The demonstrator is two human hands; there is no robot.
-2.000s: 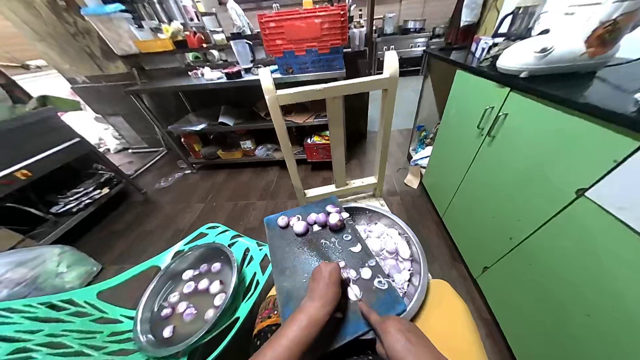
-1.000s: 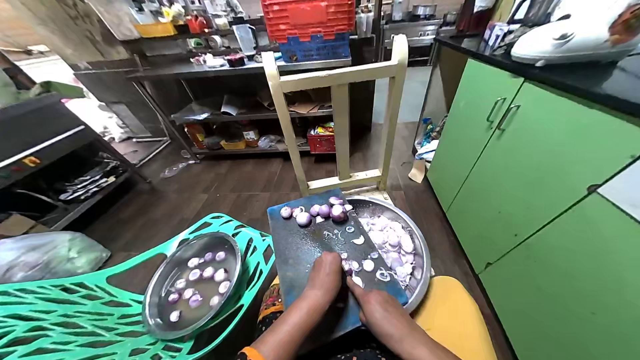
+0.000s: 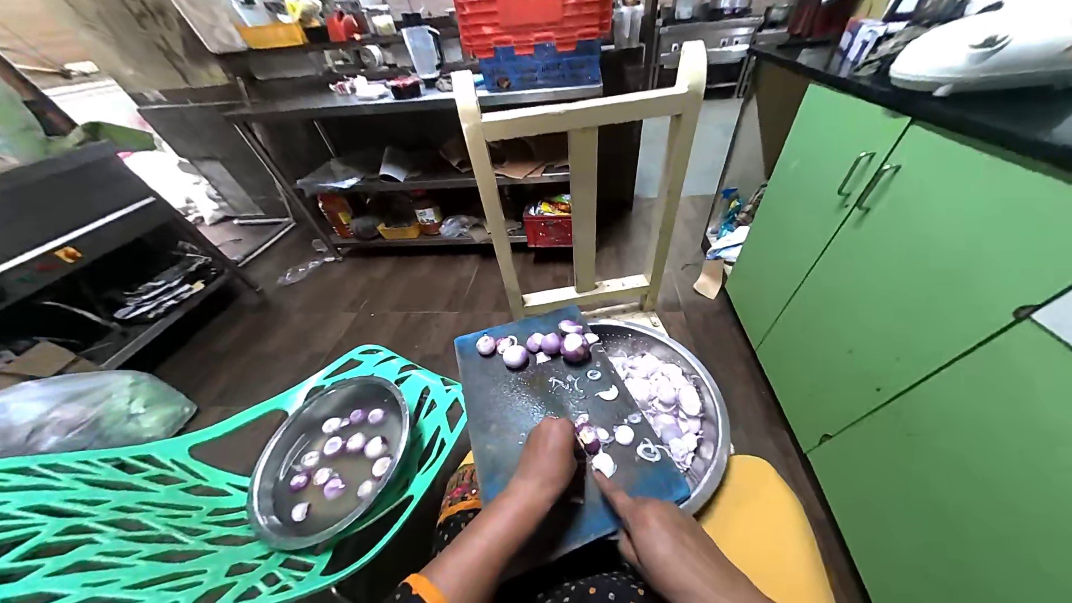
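Note:
My left hand point(image 3: 550, 456) grips a small purple onion point(image 3: 589, 437) on the blue cutting board point(image 3: 511, 402). My right hand point(image 3: 657, 532) is closed low at the board's right side, its index finger stretched toward an onion slice point(image 3: 603, 464); a knife is probably in it, but the blade is too hidden to make out. Several peeled onions point(image 3: 515, 356) lie along the board's far edge, and cut rings and bits are scattered near my hands. Under the board's right side, a large steel bowl point(image 3: 714, 402) holds many cut onions point(image 3: 662, 402).
A steel bowl of onions in water point(image 3: 261, 502) stands on a green plastic chair point(image 3: 100, 494) at the left. A cream wooden chair point(image 3: 584, 209) is straight ahead. Green cabinets point(image 3: 921, 268) line the right, and a steel table point(image 3: 435, 102) with crates stands behind.
My right hand has shifted slightly right, away from my left hand, since one second ago. My left hand stays on the board throughout.

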